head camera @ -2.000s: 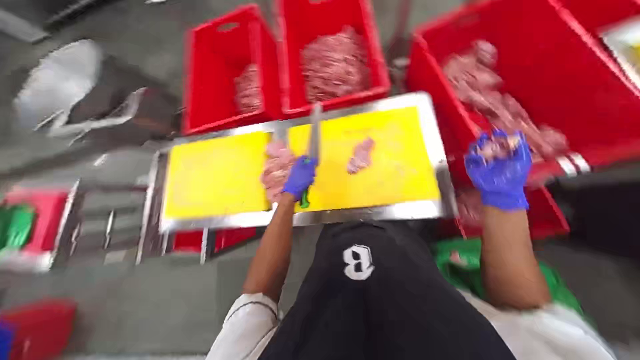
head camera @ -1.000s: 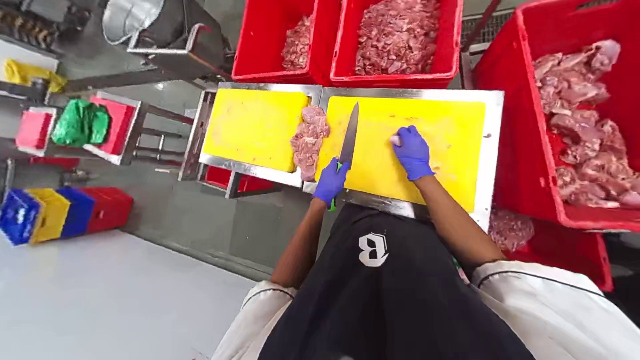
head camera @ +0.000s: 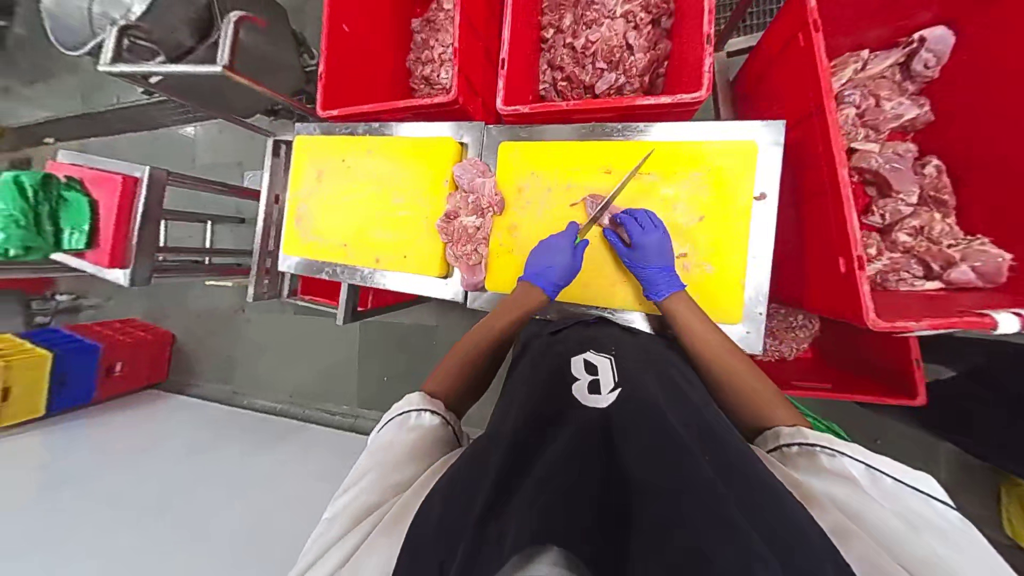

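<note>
My left hand (head camera: 554, 260), in a blue glove, grips the handle of a long knife (head camera: 620, 190) over the right yellow cutting board (head camera: 704, 240). The blade points up and to the right, across a small piece of raw meat (head camera: 596, 210). Against that piece rests my gloved right hand (head camera: 646, 248), its fingers bent on the meat beside the blade. Between this board and the left yellow cutting board (head camera: 368, 204) lies a row of raw meat pieces (head camera: 470, 220).
Red crates of cut meat (head camera: 600, 108) stand behind the boards. A large red crate (head camera: 848, 240) with bigger meat pieces is at the right, and a lower red crate (head camera: 872, 364) sits partly beneath it. A metal frame (head camera: 228, 72) stands at back left.
Two seconds ago my right hand held meat near the large right crate; it is now over the right board. Since one second ago the knife has moved right, onto the small piece.
</note>
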